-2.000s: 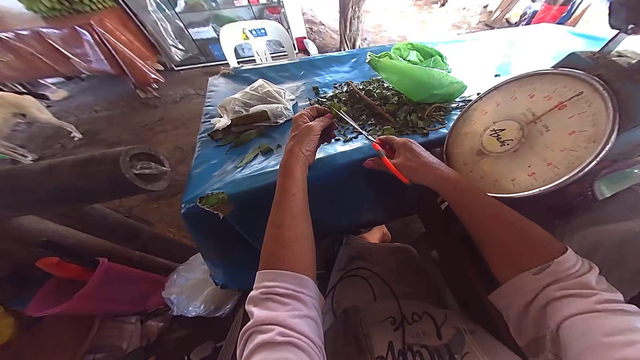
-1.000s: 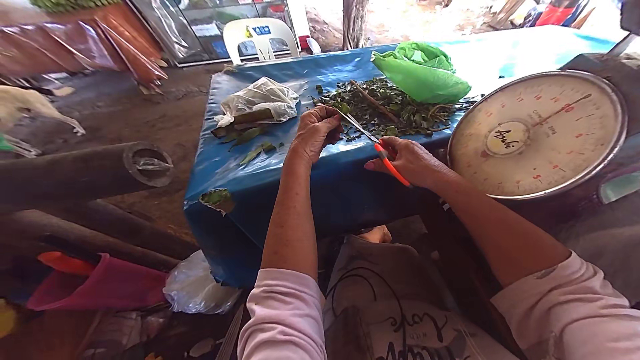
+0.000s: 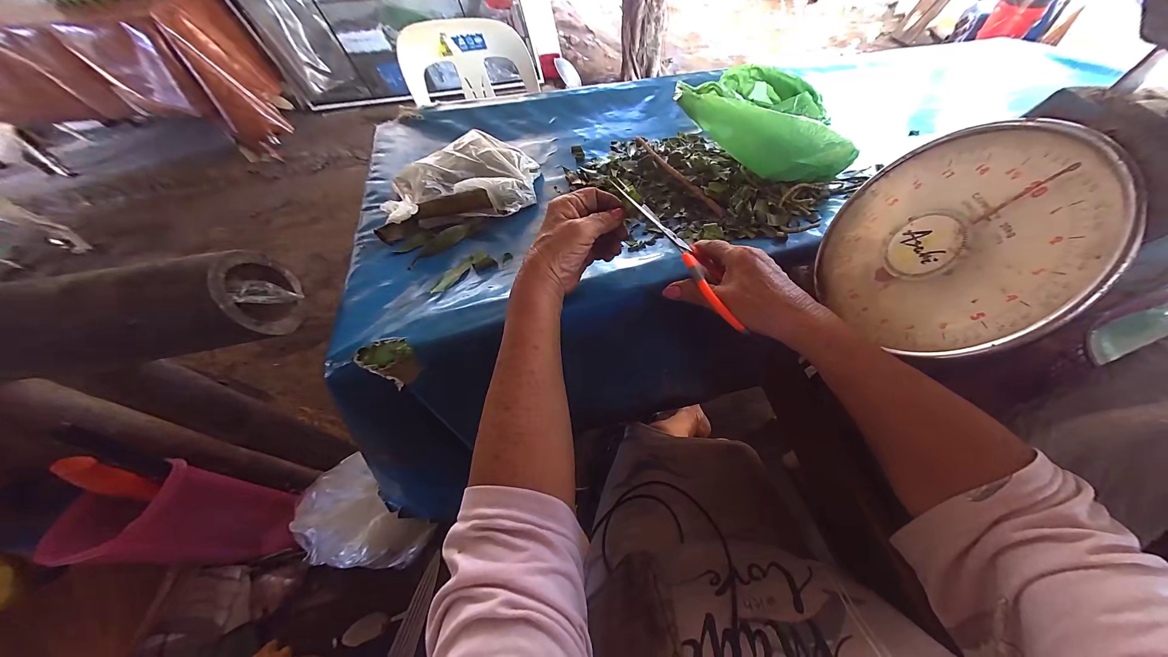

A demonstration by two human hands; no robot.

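Note:
Orange-handled scissors (image 3: 713,294) are in my right hand (image 3: 756,287), their blades slightly apart and pointing up and left over the near edge of a leaf pile. Beside the blade tips, my left hand (image 3: 575,235) has its fingertips pinched together; a bit of green shows there, too small to tell clearly. Cut dark green leaves (image 3: 666,187) lie heaped on the blue table cover (image 3: 584,319), with a brown stick (image 3: 680,175) across them. A green plastic bag (image 3: 776,128) rests at the heap's back right. Loose leaf pieces (image 3: 465,269) lie left of my left hand.
A round dial scale (image 3: 985,242) stands close by my right forearm. On the table's left is a white plastic bag (image 3: 465,178) against a brown piece. A white plastic chair (image 3: 467,55) stands behind the table. Low left are a pink container (image 3: 182,520) and a clear bag (image 3: 356,516).

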